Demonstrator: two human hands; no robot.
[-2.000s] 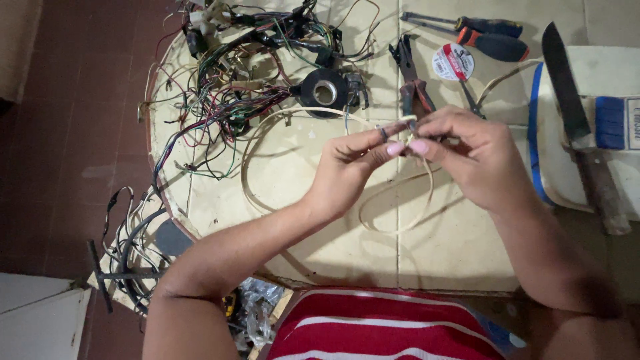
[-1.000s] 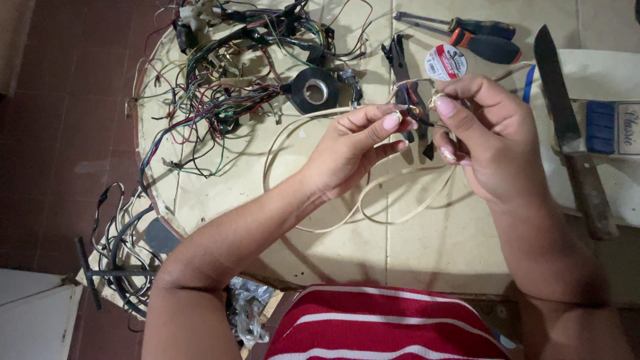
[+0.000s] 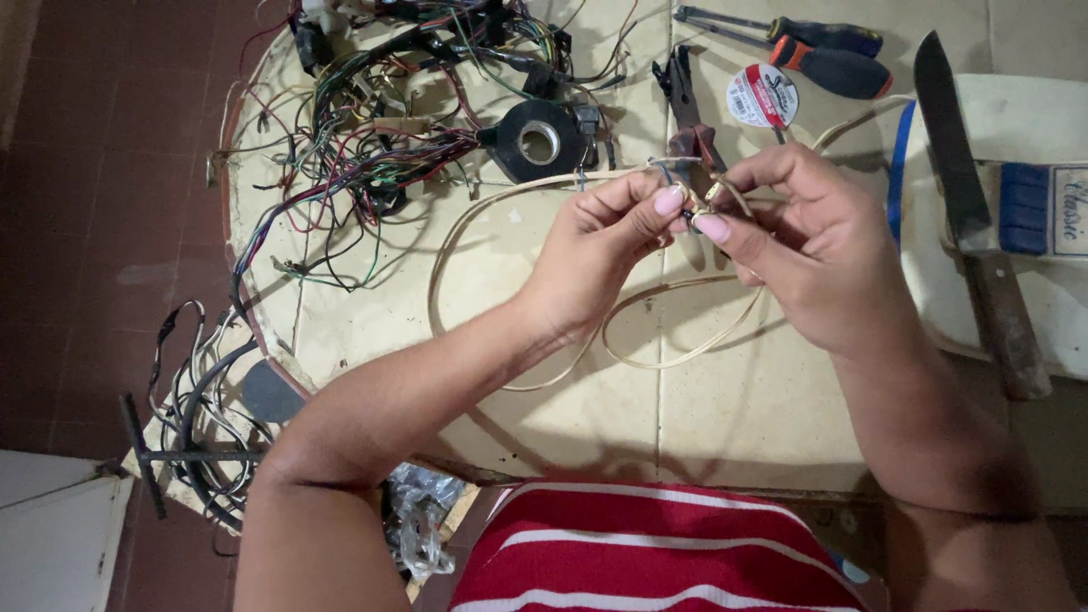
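Note:
A cream-coloured cable point(image 3: 463, 223) lies in loops on the table, and its upper parts run to my hands. My left hand point(image 3: 608, 242) pinches a small piece at the cable's end between thumb and forefinger; the fingers hide most of it. Close on its right, my right hand point(image 3: 795, 238) holds another part of the cable, thumb and forefinger near the same small pale parts. Whether the pieces are joined I cannot tell. Just behind my hands lie pliers point(image 3: 690, 110) with reddish handles. A roll of black electrical tape point(image 3: 529, 140) rests further left beside a tangle of coloured wires point(image 3: 365, 110).
Two screwdrivers point(image 3: 837, 72) and a round labelled spool point(image 3: 762, 96) lie at the back right. A large knife point(image 3: 969, 187) rests across a pale board with a blue edge point(image 3: 901, 170). More cables point(image 3: 200, 408) and a T-shaped metal bar point(image 3: 144, 456) are at the lower left.
My hands, apart at the fingertips one second ago, are now closer together at the small parts. The view has shifted slightly.

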